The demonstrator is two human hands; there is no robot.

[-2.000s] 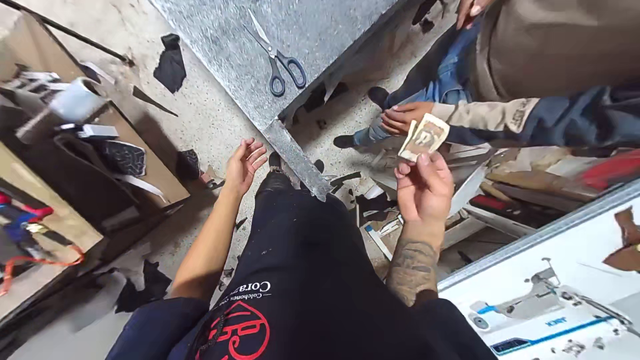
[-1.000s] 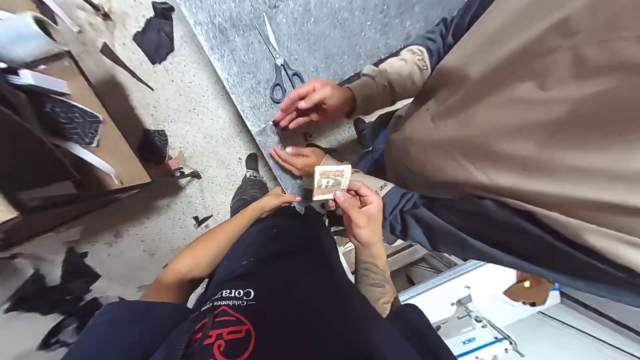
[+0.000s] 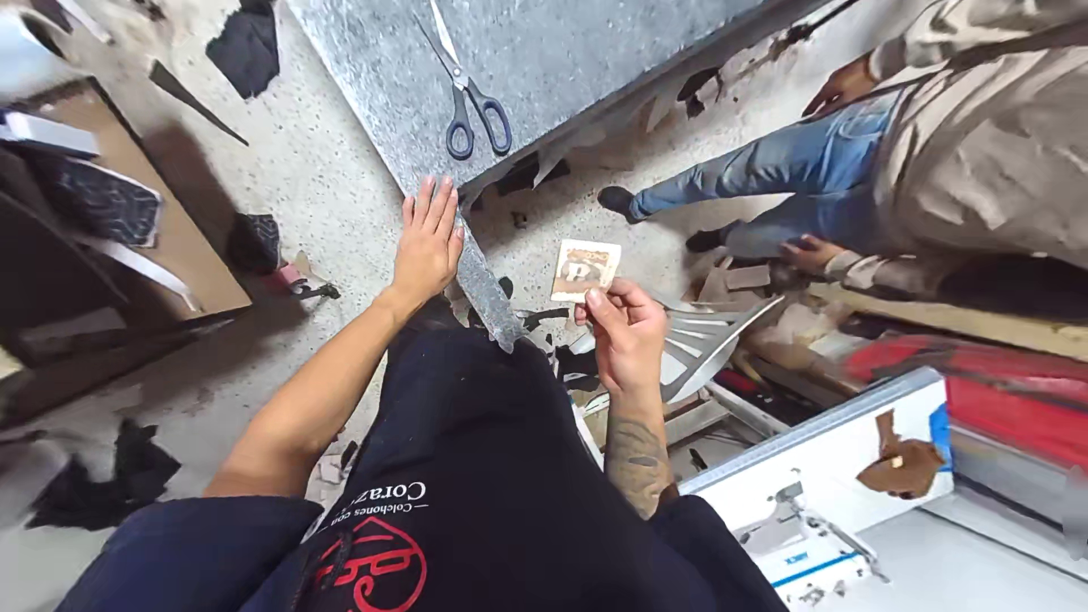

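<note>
My left hand [image 3: 429, 242] lies flat, palm down, on the corner of the grey speckled table [image 3: 544, 68], where a narrow grey strip [image 3: 489, 293] runs down toward my lap. My right hand [image 3: 627, 327] pinches a folded paper piece, apparently a banknote [image 3: 585, 270], between thumb and fingers, held up in front of me. Scissors with dark handles [image 3: 463, 85] rest on the tabletop beyond my left hand, their blades pointing away from me.
A person [image 3: 977, 161] in a tan garment and jeans stands at the right. A sewing machine [image 3: 807, 552] on a white table is at the lower right. Wooden shelving [image 3: 161, 212] with material is at the left. Dark scraps [image 3: 246, 47] litter the floor, and a grey plastic chair [image 3: 701, 348] stands near my right hand.
The person at the right has moved back from the table corner, and their hands have left it. My left hand has moved from the strip's lower end up to the corner. The folded paper stays in my right hand.
</note>
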